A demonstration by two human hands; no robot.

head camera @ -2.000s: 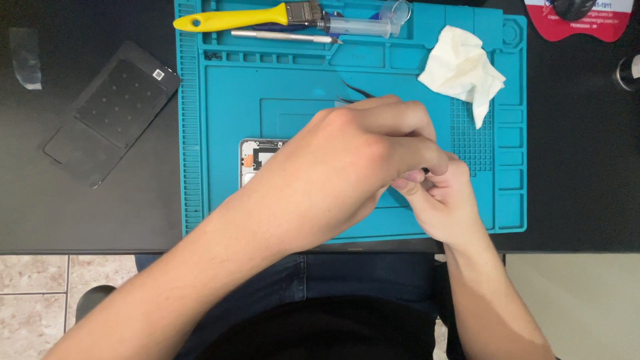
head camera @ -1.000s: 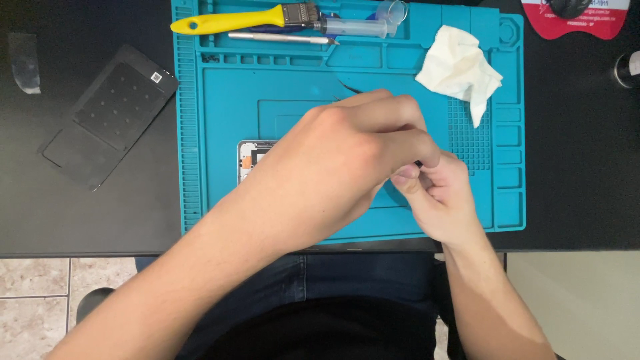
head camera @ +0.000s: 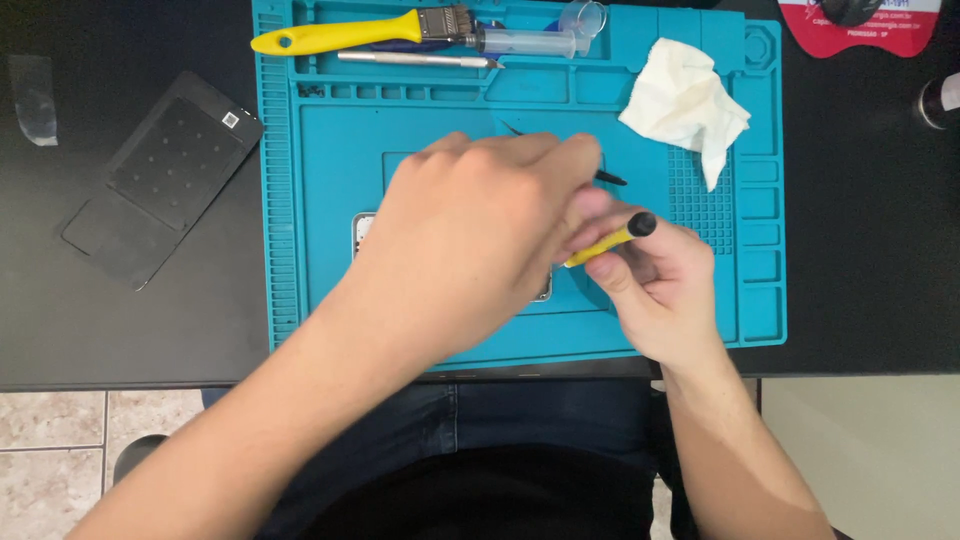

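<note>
My left hand (head camera: 465, 232) reaches over an open phone (head camera: 541, 289), covering most of it; only its edges show at both sides of the hand. Its fingertips are at my right hand, and whether they grip anything is hidden. Between finger and thumb, my right hand (head camera: 667, 289) holds a slim yellow tool handle with a black end (head camera: 600, 247), slanted, its lower end near the phone's right edge. A thin curved dark tip (head camera: 513, 130) and a black piece (head camera: 611, 178) show on either side of my left fingers, above the blue silicone mat (head camera: 337, 165).
Along the mat's top lie a yellow-handled brush (head camera: 345, 34), a craft knife (head camera: 416, 58) and a plastic syringe (head camera: 525, 41). A crumpled white cloth (head camera: 682, 97) lies at upper right. A dark phone back panel (head camera: 165, 180) and clear film strip (head camera: 34, 97) lie on the left.
The yellow handle with the black end has come into view in my right hand. My left fingers have moved a little away from my right hand, and the phone's right edge now shows.
</note>
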